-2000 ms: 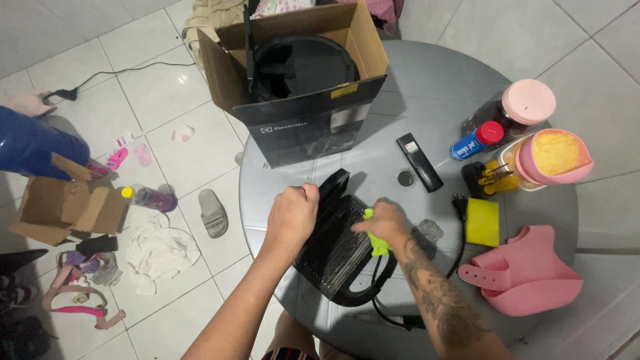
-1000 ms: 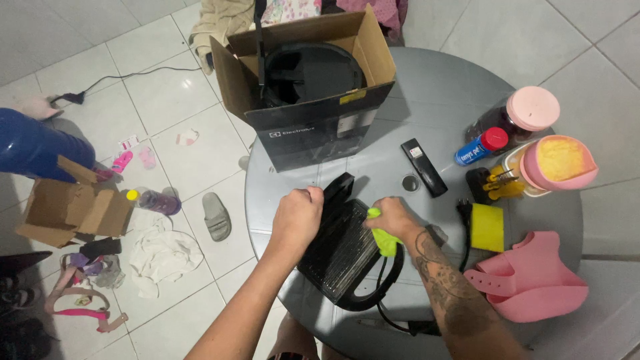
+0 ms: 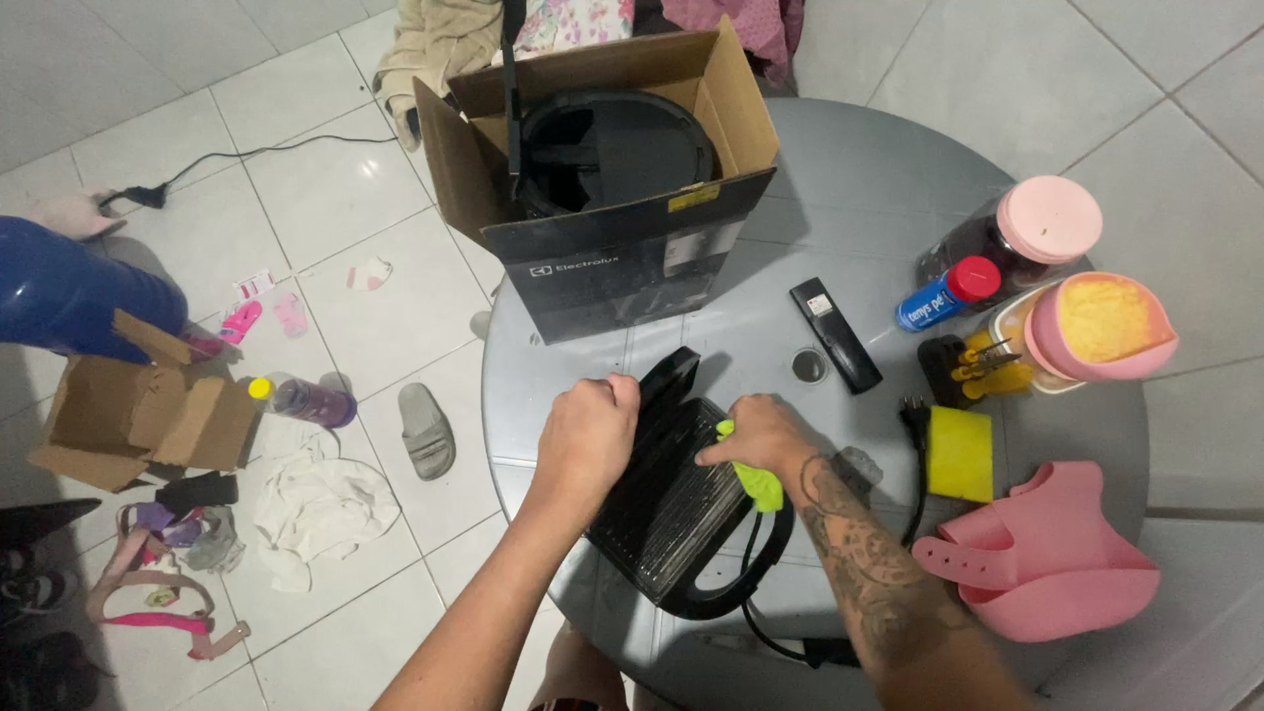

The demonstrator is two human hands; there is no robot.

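A black sandwich press (image 3: pixel 671 504) with ridged plates lies opened out on the round grey table (image 3: pixel 928 168). My left hand (image 3: pixel 590 430) grips its raised lid (image 3: pixel 670 380) near the top edge; the fingertips are partly hidden. Pinched in my right hand (image 3: pixel 760 434) is a lime-green cloth (image 3: pixel 755 484), which touches the far right edge of the lower ridged plate. The press's curved handle (image 3: pixel 765 573) points toward the table's near side, and a black cord (image 3: pixel 770 637) runs beside it.
An opened Electrolux box (image 3: pixel 612 286) holds a round black appliance (image 3: pixel 642 148). A remote control (image 3: pixel 834 336), yellow sponge (image 3: pixel 960 454), black plug (image 3: pixel 913 420), pink silicone bib (image 3: pixel 1057 563), blue red-capped bottle (image 3: pixel 938 301) and pink-lidded jar (image 3: pixel 1049 219) are at right. A grey slide sandal (image 3: pixel 428 432) lies on the floor.
My right hand with the green cloth has shifted slightly along the ridged plate toward its far right edge. My left hand stays on the lid.
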